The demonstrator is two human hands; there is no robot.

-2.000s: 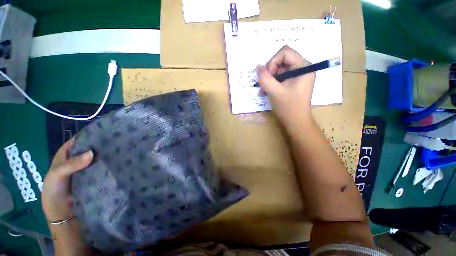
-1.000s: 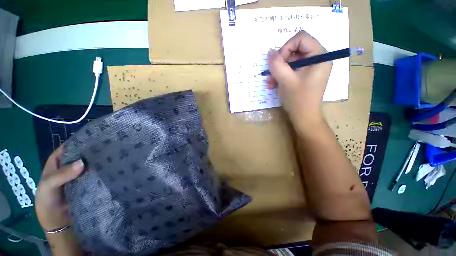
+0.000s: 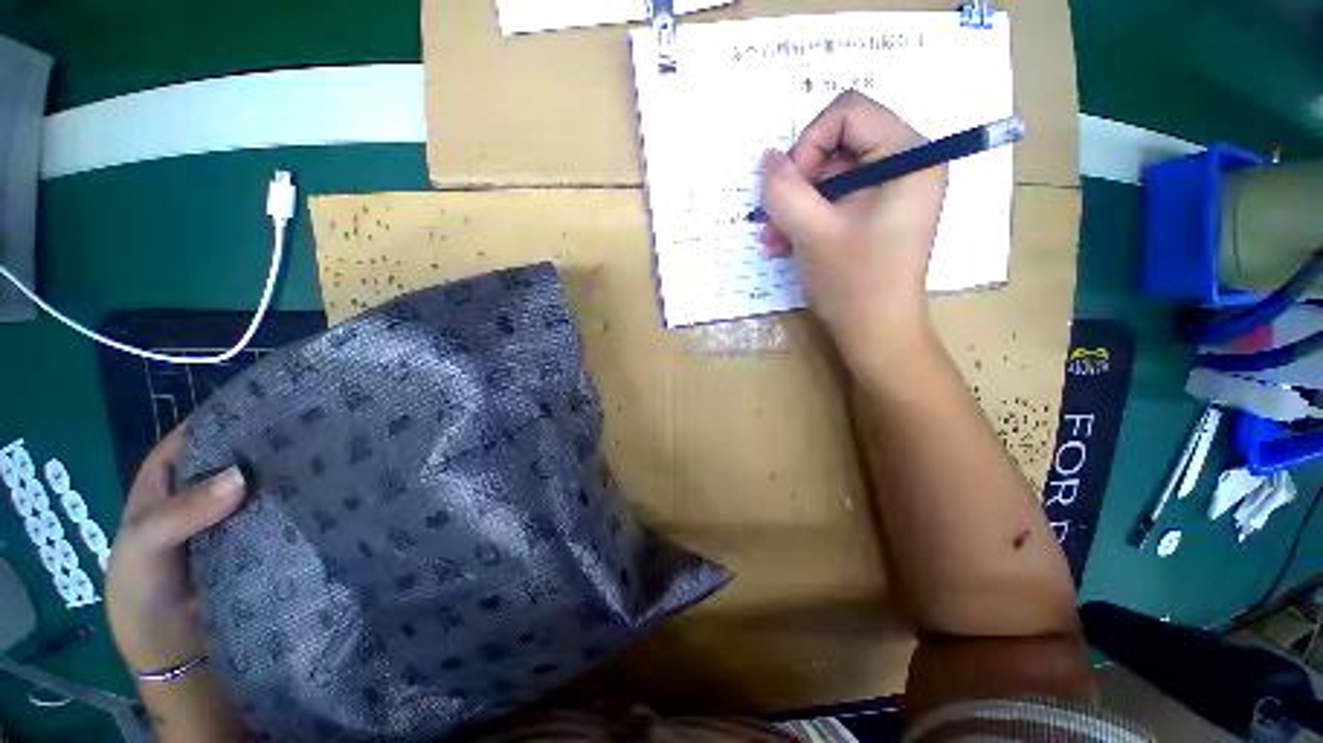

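Note:
A dark grey patterned storage bag (image 3: 421, 508) fills the lower left; it bulges, and its contents are hidden. My left hand (image 3: 167, 537) grips its left edge, with the thumb on top and the other fingers hidden behind it. My right hand (image 3: 863, 218) holds a dark pen (image 3: 921, 160), its tip on the record sheet (image 3: 697, 124). The sheet is white with printed lines and some writing, clipped at its top edge. My right forearm crosses the cardboard from the lower right.
Brown cardboard (image 3: 726, 436) lies over a black mat (image 3: 1081, 436) on the green bench. A white USB cable (image 3: 276, 261) curves at left. A blue bin (image 3: 1197, 225), a tool tray (image 3: 1284, 443) and white tissue (image 3: 1255, 501) are at right. A dark cylinder (image 3: 1190, 653) lies lower right.
The view has shifted, so the sheet sits higher in the picture than two seconds ago. The pen tip has moved slightly on the sheet. My left hand still holds the bag.

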